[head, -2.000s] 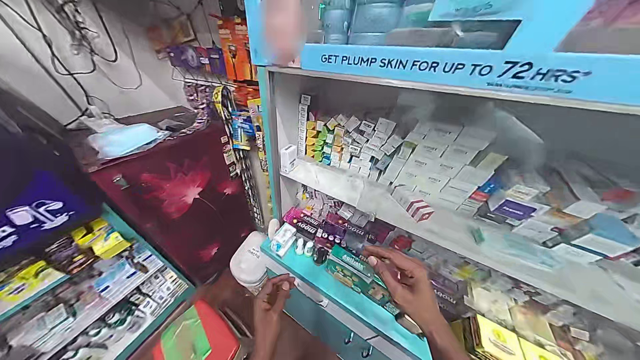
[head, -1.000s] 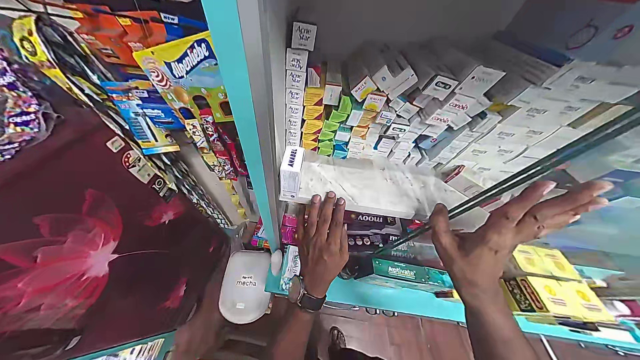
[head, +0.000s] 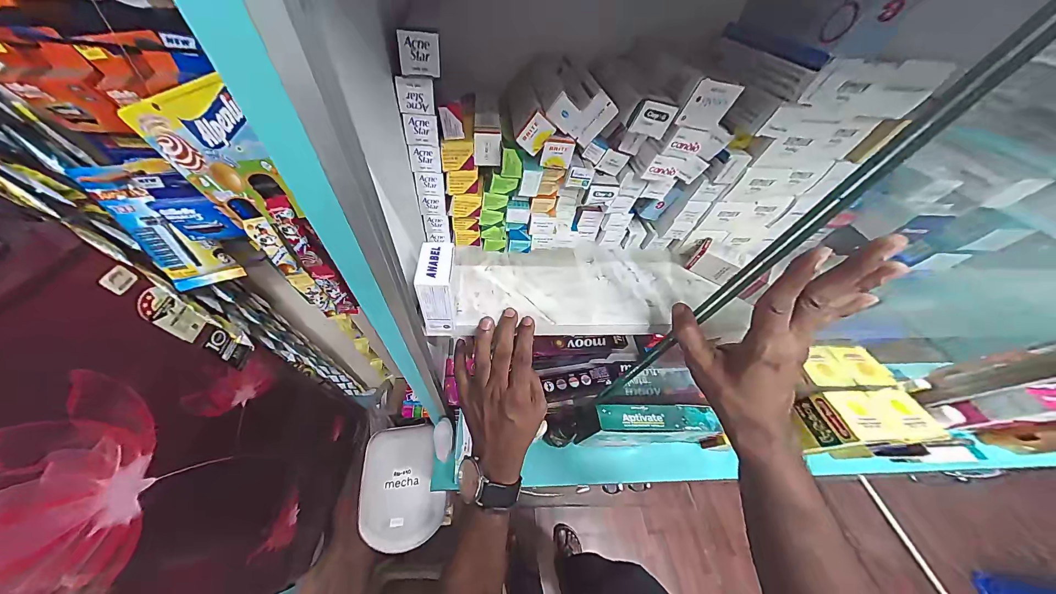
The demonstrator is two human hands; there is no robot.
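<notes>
My left hand, with a watch on its wrist, rests its fingertips at the front edge of a white shelf, holding nothing. My right hand is spread against a sliding glass pane, its thumb at the pane's edge. An upright white Anabel box stands at the shelf's left front corner, left of my left fingers. Behind it rises a stack of Acne Star boxes. Many small medicine cartons are piled further right, and white cartons lie stacked partly behind the glass.
Below the shelf are Moov boxes, a green Aptivate box and yellow boxes on a turquoise ledge. A white plastic container stands lower left. Hanging packets and a dark red floral panel are at left.
Two seconds ago both hands were lower, over the turquoise ledge; by one second ago they were up at the shelf and the glass. The view has moved much closer to the shelf.
</notes>
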